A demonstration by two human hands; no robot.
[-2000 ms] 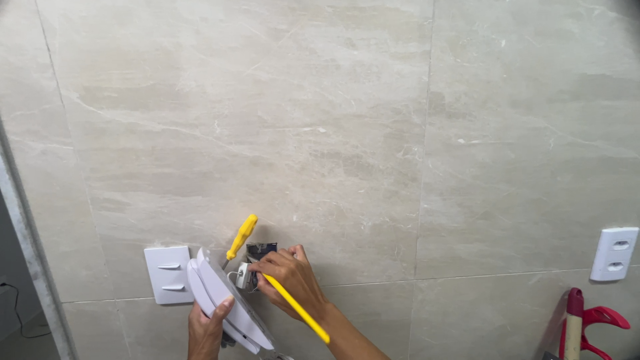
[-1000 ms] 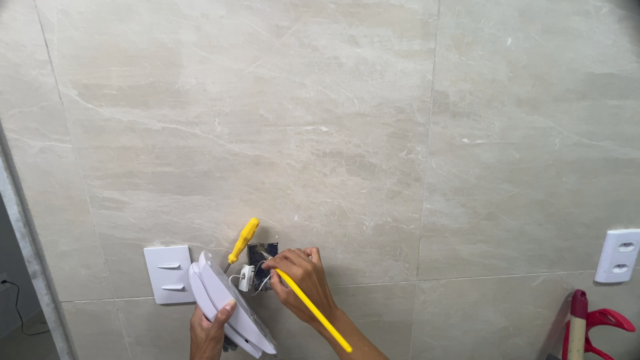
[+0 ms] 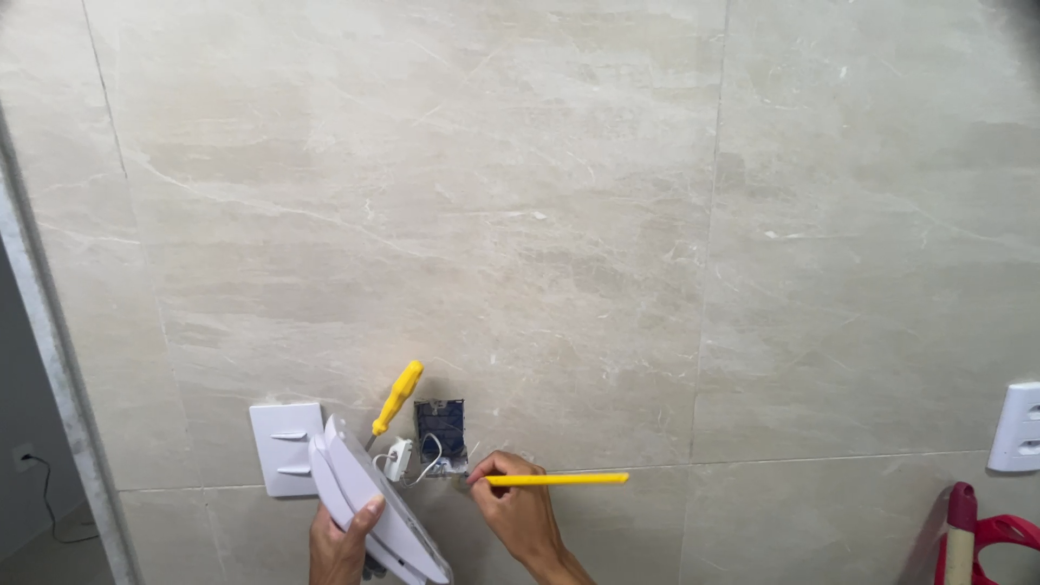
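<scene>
My left hand [image 3: 345, 540] holds a white plastic housing [image 3: 378, 516], tilted away from the wall. Behind its upper end, a screwdriver with a yellow handle [image 3: 398, 398] points up. White wires [image 3: 432, 461] and a small white module [image 3: 398, 460] hang between the housing and a recessed dark electrical box [image 3: 439, 431] in the tiled wall. With my right hand [image 3: 516, 500] I grip a thin yellow pencil-like stick [image 3: 569, 479], lying nearly level, its left end at my fingertips by the box's lower right corner. What the fingertips touch there is too small to tell.
A white two-rocker switch plate [image 3: 284, 479] is on the wall left of the housing. At the far right are a white outlet plate [image 3: 1017, 426] and, below it, a red-tipped handle [image 3: 961, 512] beside a red plastic object [image 3: 1007, 530]. A doorway edge [image 3: 49, 325] runs down the left.
My right hand has moved from the front of the box down to its lower right corner, uncovering more of the opening. The yellow stick has turned from slanting to nearly level.
</scene>
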